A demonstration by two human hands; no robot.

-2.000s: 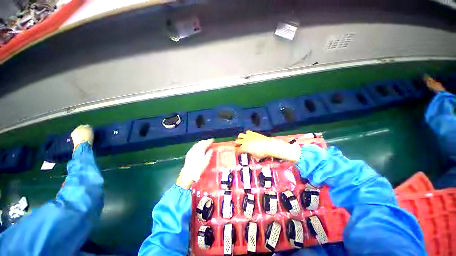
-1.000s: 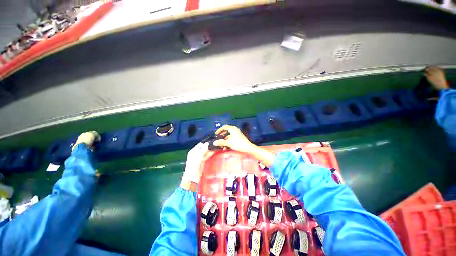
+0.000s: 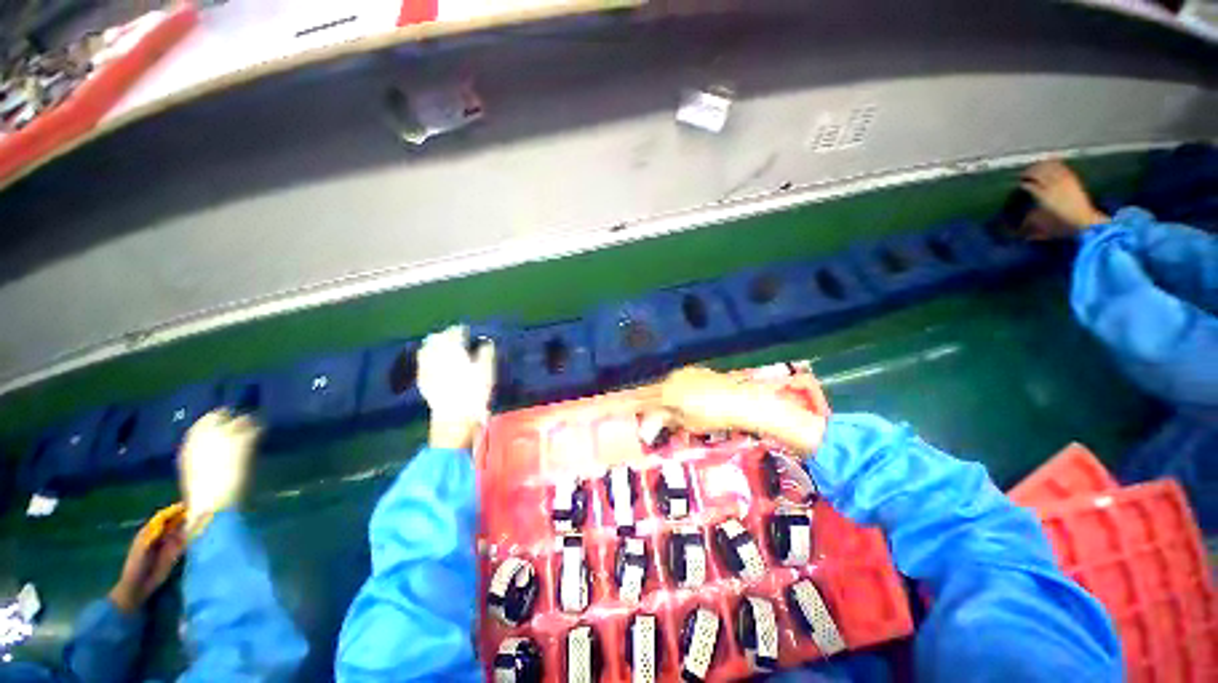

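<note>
The red blister tray (image 3: 855, 576) lies in front of me with several rows of black watch-like pieces with pale speckled strips (image 3: 644, 646). Some top-left pockets are empty. My left hand (image 3: 454, 380), in a white glove, is over a blue box in the row beyond the tray. A small dark part shows by its fingertips; its grip is unclear. My right hand (image 3: 728, 404), bare, lies over the tray's top row, fingers at a piece (image 3: 655, 428). The fingers partly hide it, so I cannot tell if it is held.
Blue boxes (image 3: 315, 395) stand in a row along the green surface (image 3: 935, 400), below a grey panel (image 3: 561, 174). A neighbour's gloved hand (image 3: 218, 460) and a bare hand with something yellow (image 3: 150, 554) are at left. Another person's hand (image 3: 1062, 200) is at right, above stacked red trays (image 3: 1129, 567).
My hands have parted from the dark piece between them. My left hand moved to the boxes, my right back over the tray. The neighbour's gloved hand has left the boxes.
</note>
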